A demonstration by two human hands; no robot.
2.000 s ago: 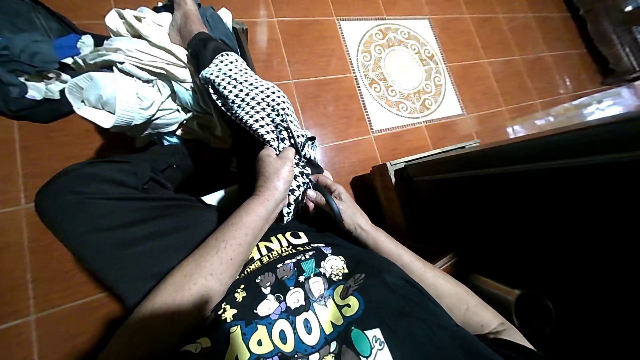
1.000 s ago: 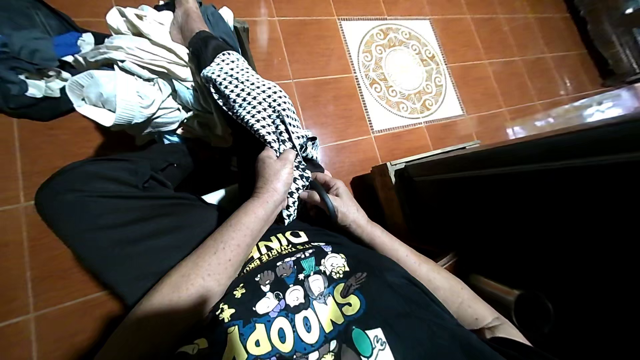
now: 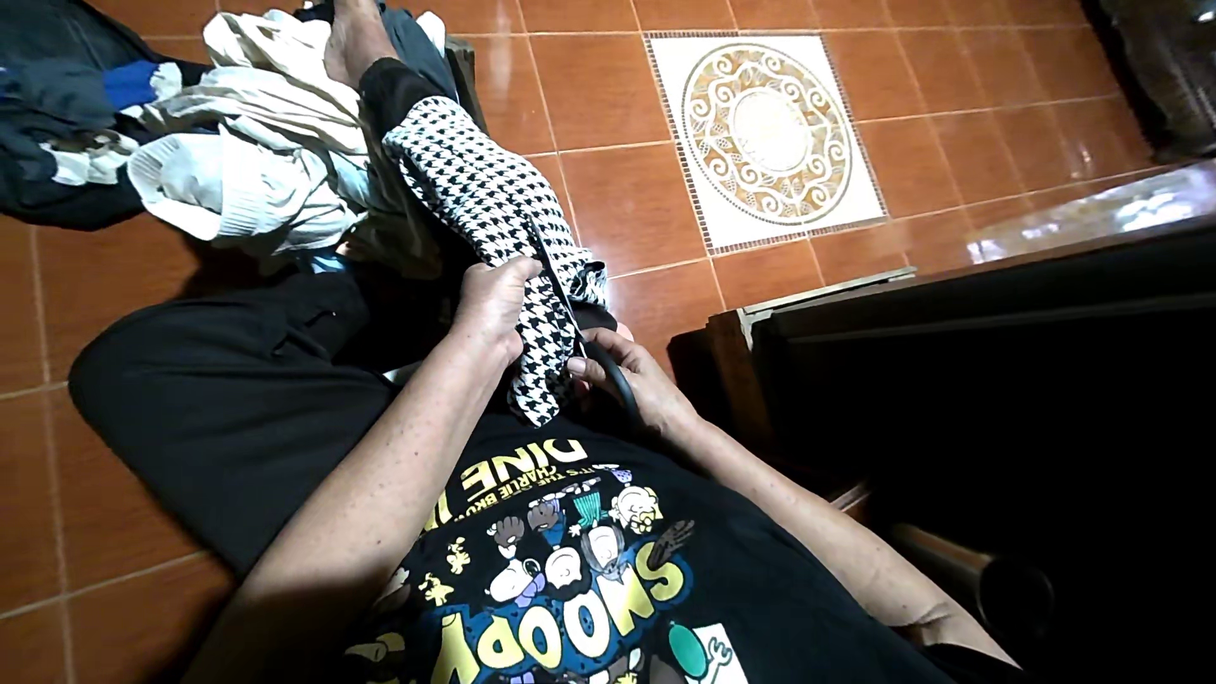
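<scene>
A black-and-white houndstooth cloth [image 3: 503, 180] lies along my outstretched leg and hangs toward my lap. My left hand [image 3: 496, 302] grips its near part, thumb on top. My right hand [image 3: 632, 375] is at the cloth's right edge, its fingers in the black handles of a pair of scissors [image 3: 613, 375]. The scissors' dark blades run up over the cloth, beside my left thumb. How far apart the blades stand cannot be told.
A heap of white and cream clothes [image 3: 275, 152] lies at the upper left, beside dark garments [image 3: 57, 114]. My bare foot [image 3: 359, 43] rests by the heap. Dark wooden furniture [image 3: 950, 361] stands at the right. A patterned tile inset [image 3: 769, 133] lies in the red tiled floor.
The scissors have shifted slightly in my right hand, and their dark blades now show over the cloth. My left hand keeps its grip in nearly the same place.
</scene>
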